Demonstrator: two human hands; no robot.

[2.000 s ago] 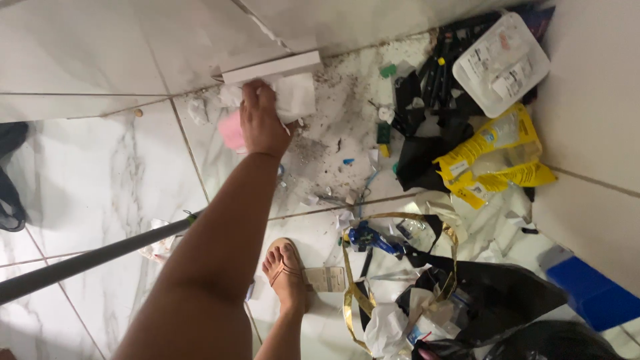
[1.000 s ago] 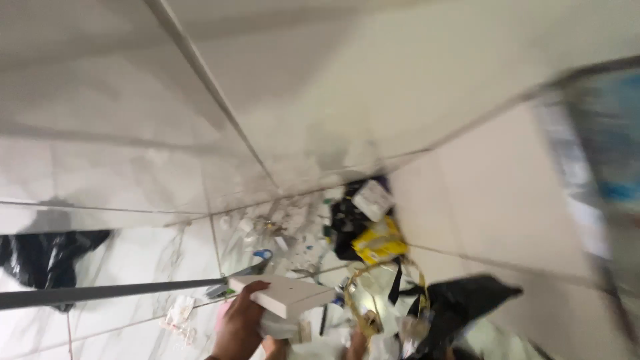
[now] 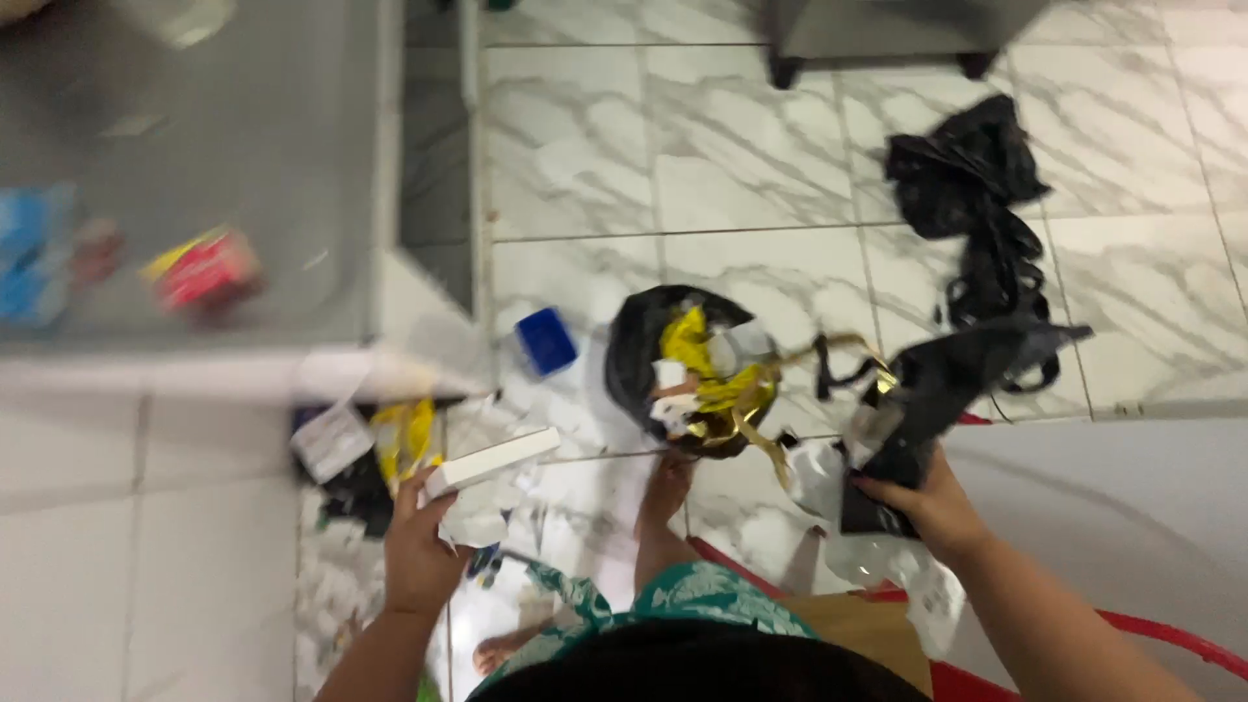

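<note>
My left hand (image 3: 421, 546) grips a long white box (image 3: 497, 460) together with crumpled white paper (image 3: 473, 525). At the right, my right hand (image 3: 931, 502) holds a black plastic bag (image 3: 951, 380) with clear plastic below it. Between the hands, beyond my foot, lies an open black trash bag (image 3: 634, 361) holding yellow wrappers (image 3: 687, 341) and white scraps. A gold strap (image 3: 765, 444) trails from it towards my right hand.
A blue box (image 3: 547, 341) lies on the marble-look floor. A crumpled black bag (image 3: 965, 175) is farther off. A grey tabletop (image 3: 292, 127) with packets fills the upper left. A white container (image 3: 333, 444), a yellow bag (image 3: 405, 439) and litter lie beside my left hand.
The view has swung round strongly. The white box is now held away from the littered floor, in my left hand; my right hand now shows, holding a black bag.
</note>
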